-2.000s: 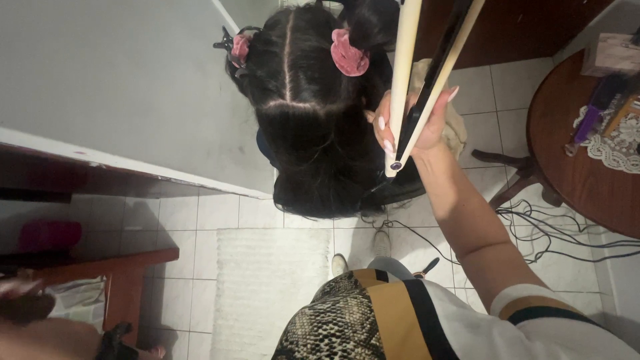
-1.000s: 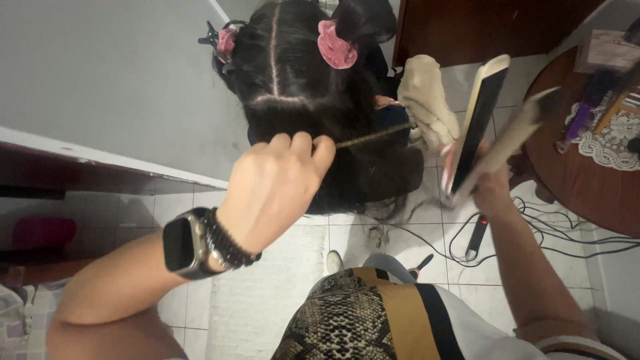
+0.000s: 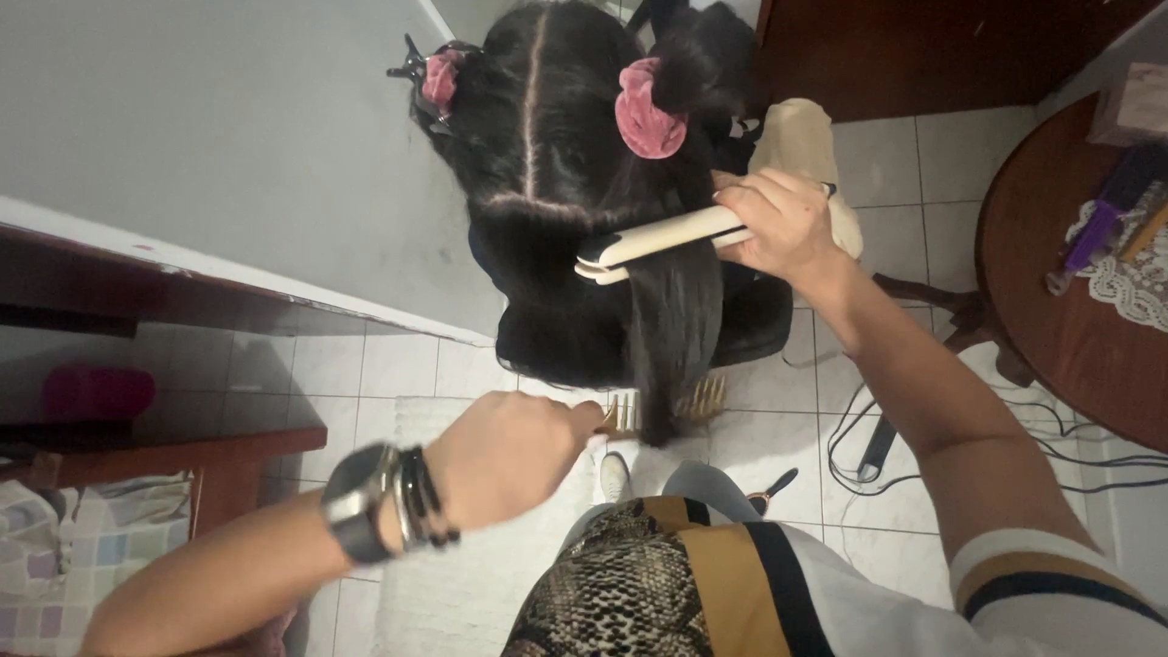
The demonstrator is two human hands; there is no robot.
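A seated person's long dark hair (image 3: pixel 584 119) is parted down the middle, with a pink scrunchie (image 3: pixel 650 109) on the right and another (image 3: pixel 441 84) on the left beside a black claw clip (image 3: pixel 408 59). My right hand (image 3: pixel 780 219) grips a cream hair straightener (image 3: pixel 675 235), its plates closed across a lock of hair (image 3: pixel 680 319) near the head. Below, my left hand (image 3: pixel 516 452) holds a gold-coloured wide-toothed comb (image 3: pixel 628 415), whose teeth are at the lock's lower end.
A round wooden table (image 3: pixel 1013 265) stands at right with a lace doily (image 3: pixel 1127 292) and a purple item (image 3: pixel 1095 228). Black cords (image 3: pixel 844 438) lie on the tiles near a hand mirror (image 3: pixel 771 493). A grey wall (image 3: pixel 274 164) is at left, above a wooden bench (image 3: pixel 283 443).
The straightener, raised apart from the hair before, is now closed on a lock. My left hand has moved down from beside the head to the lock's lower end.
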